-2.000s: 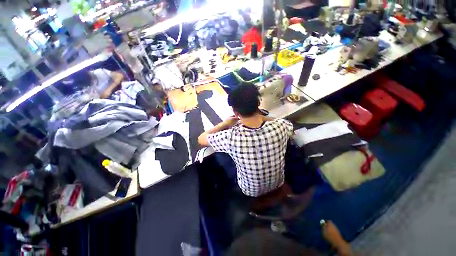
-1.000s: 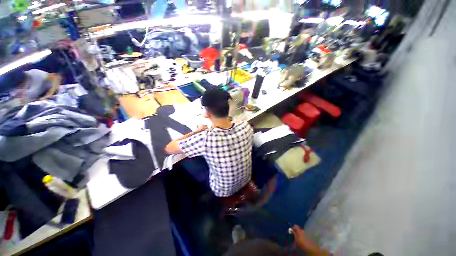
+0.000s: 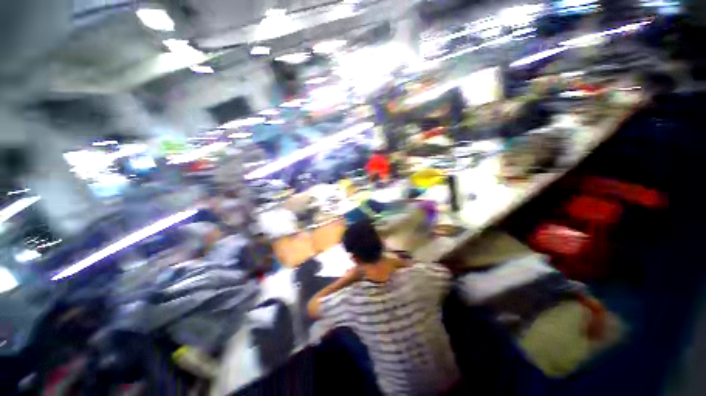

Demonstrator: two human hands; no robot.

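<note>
The picture is strongly blurred, and neither of my hands is in view. A seated person in a checked shirt [image 3: 399, 329] is nearest in front of me, seen from behind, with one bent arm over the white table [image 3: 236, 360]. Dark cut panels [image 3: 272, 336] lie on the table left of the person. A pale sewing machine [image 3: 402, 227] stands partly hidden beyond the head. What the person's hands hold is hidden. On the right, a side stack [image 3: 507, 280] of white and dark pieces lies on a beige board [image 3: 561, 344].
Red stools [image 3: 561, 240] stand on the right. A rumpled grey garment pile [image 3: 182, 298] fills the left, near a yellow-capped bottle [image 3: 195, 360]. Brown boards [image 3: 308, 246], a yellow basket [image 3: 427, 179] and a dark upright cylinder [image 3: 453, 193] are on the far side.
The view has tilted up and swung left, so the person sits lower and more ceiling lights show. The hand at the bottom right has left the picture, and the pale wall is mostly out of view.
</note>
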